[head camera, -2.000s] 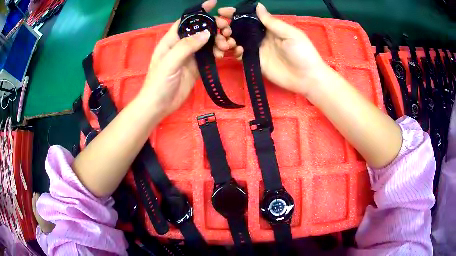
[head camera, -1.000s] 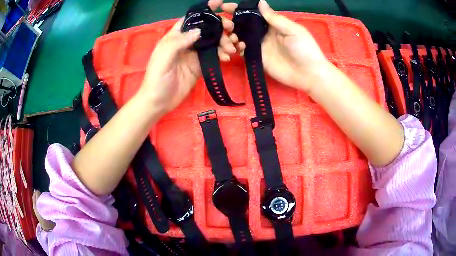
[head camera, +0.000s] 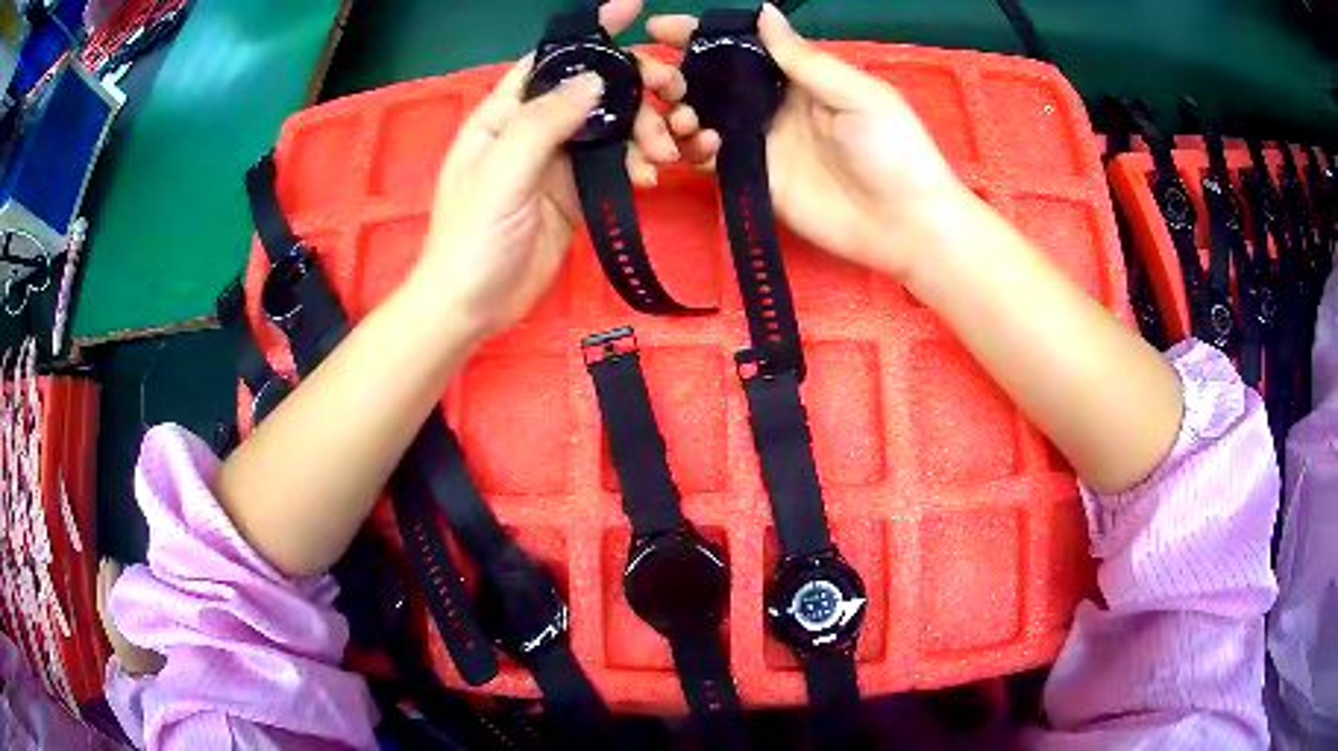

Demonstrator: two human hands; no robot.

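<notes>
My left hand (head camera: 514,191) holds a round black smartwatch (head camera: 587,91) at the top of the view, thumb on its screen, which shows small white marks. Its holed strap hangs down over the foam tray. My right hand (head camera: 851,162) holds a second smartwatch (head camera: 734,85) beside it; its screen looks dark, and its holed strap hangs down. Both hands are over the back part of the red foam tray (head camera: 954,385). A watch (head camera: 677,580) with a plain black face and a watch (head camera: 816,605) with a silvery-white ring lie at the tray's front.
More black watches lie along the tray's left side (head camera: 517,605). Neighbouring red trays (head camera: 1145,220) with rows of watches stand at the right. A green mat (head camera: 206,176) lies at the left, and a red tray with pale strips (head camera: 71,514) stands at the far left.
The screen of the watch in my left hand went from lit icons to mostly dark and now shows small white marks. My left thumb shifted slightly on it. The right hand barely moved.
</notes>
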